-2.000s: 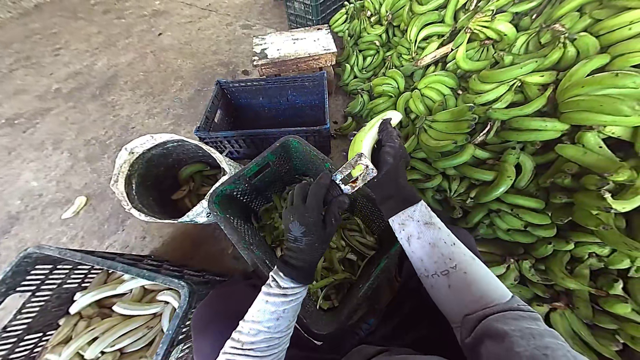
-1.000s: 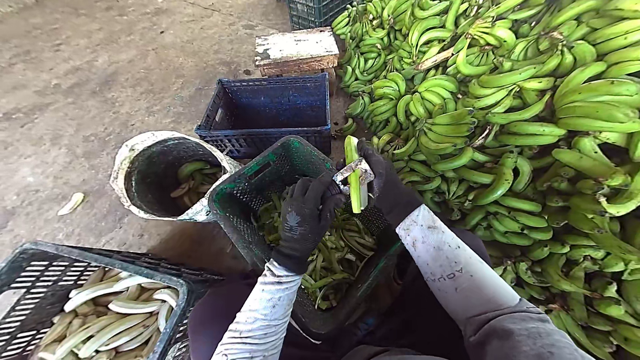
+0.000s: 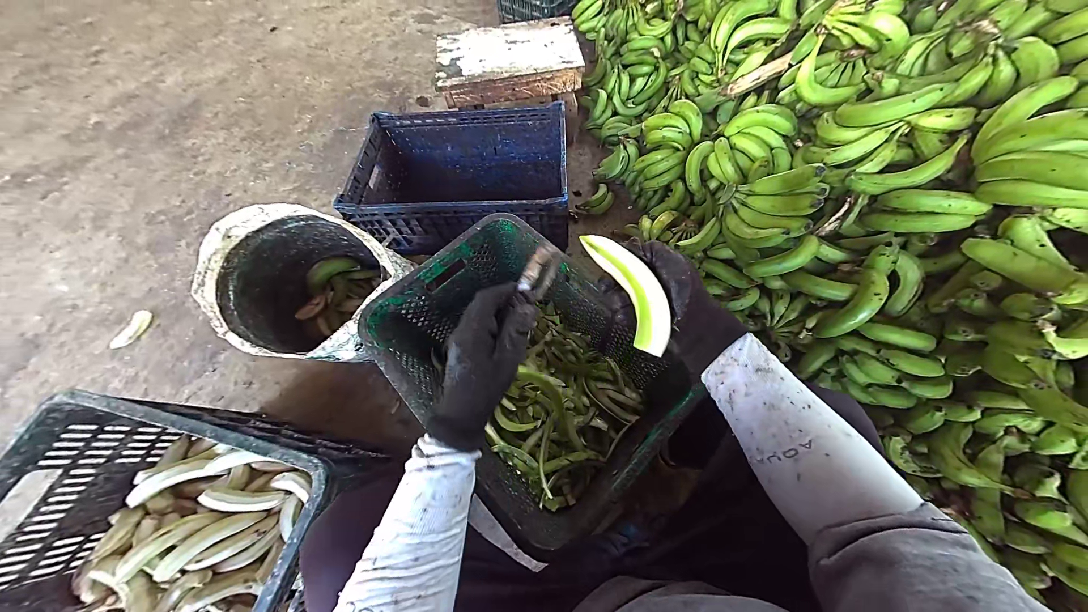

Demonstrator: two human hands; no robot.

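Note:
My left hand (image 3: 484,361), in a dark glove, is closed around a small peeling tool (image 3: 540,270) over the green crate. In my right hand (image 3: 684,297), gloved too, is a partly peeled green plantain (image 3: 633,293), its pale flesh bared along one side and a strip of green at the edge. The tool and the plantain are apart. Below both hands, the green plastic crate (image 3: 510,234) holds many green peel strips (image 3: 561,416).
A large heap of green plantains (image 3: 850,212) lies at the right. Beyond the green crate stand a blue crate (image 3: 459,208) and a wooden stool (image 3: 510,64). A white-rimmed bucket (image 3: 208,280) with peels is at the left; a black crate (image 3: 310,510) of peeled plantains (image 3: 204,535), lower left.
The tool was against the plantain in both earlier views and is now away from it, to the left. The plantain has turned in my right hand and shows more pale flesh than a second ago.

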